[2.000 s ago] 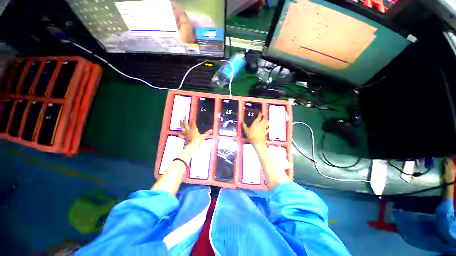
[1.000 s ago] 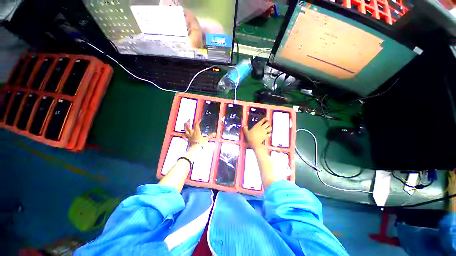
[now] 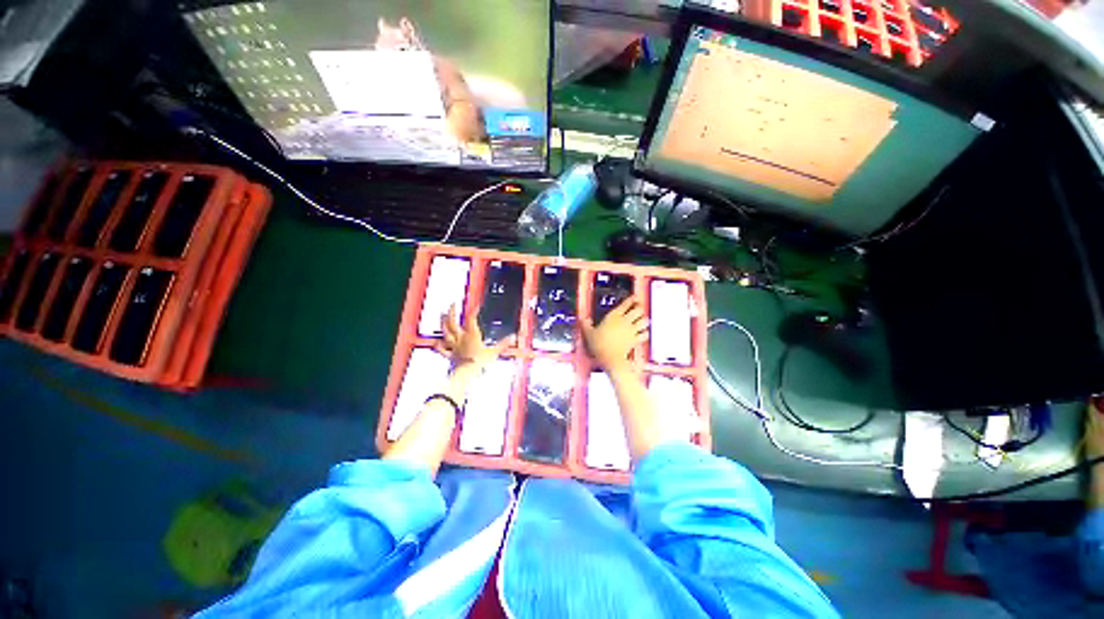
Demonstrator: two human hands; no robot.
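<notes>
An orange-red phone tray (image 3: 394,363) lies at the bench's front edge with two rows of smartphones. Several phones, such as the one at the upper right (image 3: 670,322), show white screens. Dark phones with handwritten marks, such as the upper middle one (image 3: 557,296), lie between them; the lower middle phone (image 3: 547,411) is dark with glare. My left hand (image 3: 470,341) rests with fingers spread over the left part of the tray. My right hand (image 3: 616,335) rests over the marked phone at upper right of centre. Neither hand visibly holds anything.
Stacked orange trays (image 3: 236,242) with phones stand at left. A keyboard (image 3: 412,203) lies under the left monitor (image 3: 375,79). A light blue bottle-like item (image 3: 563,197) stands before the right monitor (image 3: 811,121). White cable (image 3: 757,375) and dark cables lie at right. A person's sleeve (image 3: 1029,562) shows at far right.
The camera view has shifted slightly, so the bench sits a little lower in the picture. Both hands stay in nearly the same places on the tray.
</notes>
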